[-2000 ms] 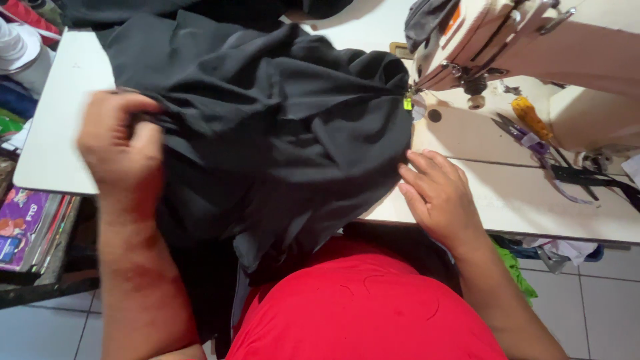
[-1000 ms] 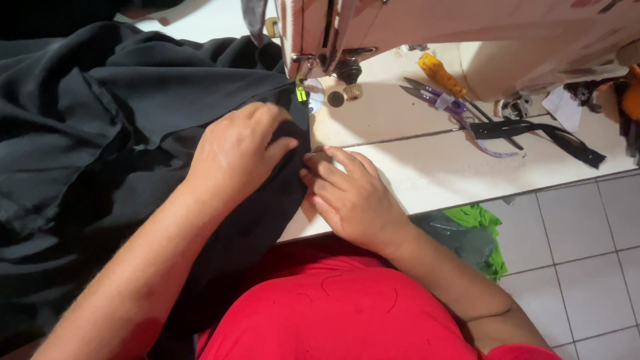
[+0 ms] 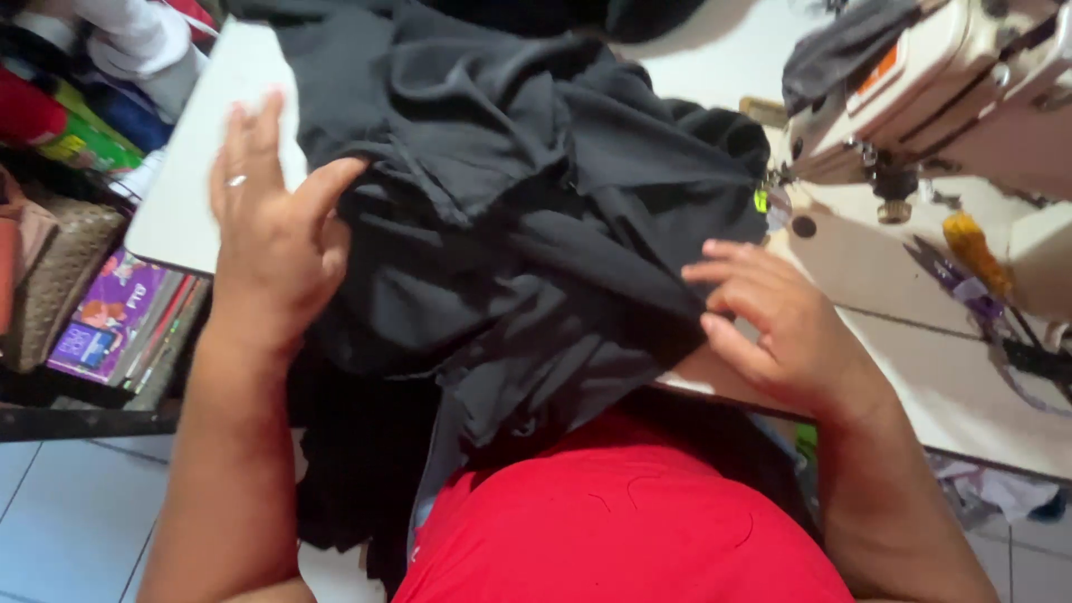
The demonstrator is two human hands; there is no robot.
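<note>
Black fabric lies bunched across the white sewing table and hangs over its front edge. My left hand, a ring on one finger, is spread at the fabric's left side, thumb by a fold; no grip shows. At the fabric's right edge, my right hand has its fingers apart, the tips over or against the cloth. Just beyond it stands the sewing machine's head, the cloth's right end at its needle area. A small yellow-green piece shows there. Whether the needle is in the cloth is hidden.
Purple-handled scissors and a yellow-handled tool lie right of the machine head. Dark cloth hangs on the machine. At the left are white thread cones and a stack of magazines or packets beside the table's corner.
My left hand has moved left, away from the machine and from beside my right hand. The cloth is more bunched than one second ago. The view has shifted left.
</note>
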